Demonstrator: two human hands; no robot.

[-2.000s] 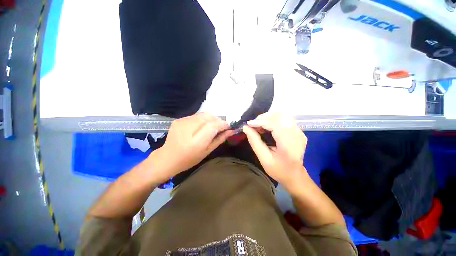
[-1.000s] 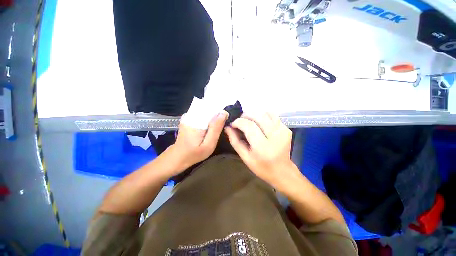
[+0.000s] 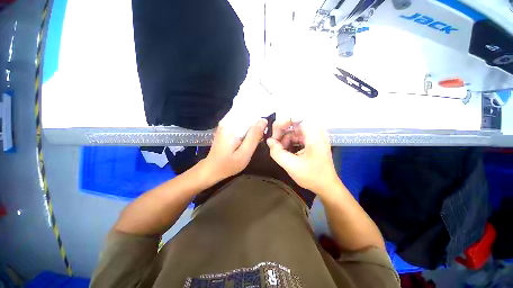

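Observation:
A small black cloth piece [image 3: 270, 125] is held upright between my hands at the table's front edge; most of it is hidden by the fingers. My left hand [image 3: 233, 147] is shut on it with thumb and fingers. My right hand [image 3: 304, 154] is beside it, fingers curled, thumb near the cloth; whether it grips the cloth cannot be told. A large black fabric panel [image 3: 188, 62] lies on the table at left. Black thread snips [image 3: 356, 82] lie on the table at right, below the presser foot area [image 3: 346, 44].
The white sewing machine [image 3: 439, 42] stands at upper right, with an orange-red item [image 3: 450, 82] near it. A ruler strip [image 3: 152, 138] runs along the front edge. Below are a blue crate [image 3: 109, 171] at left and dark cloth [image 3: 413, 197] heaped at right.
The black piece, a curved strip two seconds ago, was bunched one second ago and now shows as a small upright bit. My right fingers have shifted slightly away from it and curled.

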